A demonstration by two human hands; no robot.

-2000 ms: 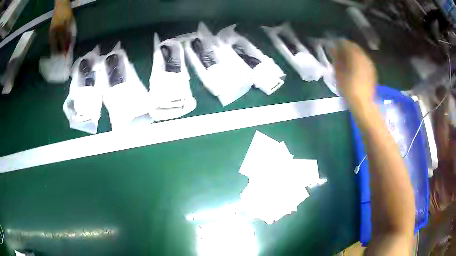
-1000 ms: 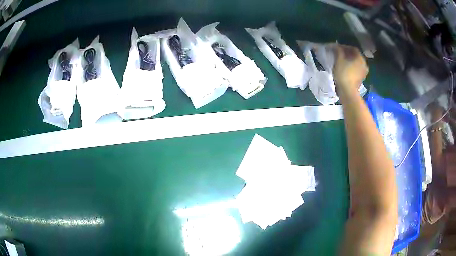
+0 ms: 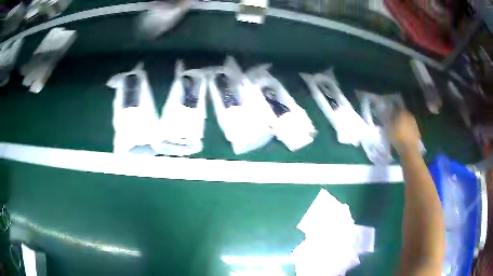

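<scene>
Several white bagged products with dark coiled cables at their far ends lie in a row across the green belt, such as the one at the middle (image 3: 238, 116). My right hand (image 3: 402, 129), bare and blurred, reaches in from the lower right. It is at the rightmost bagged product (image 3: 375, 135) and covers part of it. Whether its fingers grip the sleeve cannot be told. A bit of white shows just right of the hand. My left hand is not in view.
White leaflets (image 3: 330, 237) lie fanned on the near side. A blue bin (image 3: 457, 215) stands at the right beside my forearm. Slim pale boxes (image 3: 48, 56) lie at the far left. Another person's blurred hand (image 3: 181, 5) is at the top edge by a white bag (image 3: 159, 20).
The view has shifted, so the row sits lower. The leftmost bagged product has left the row, and a blurred white bag shows at the top by the other person's hand. My right hand stays at the rightmost product.
</scene>
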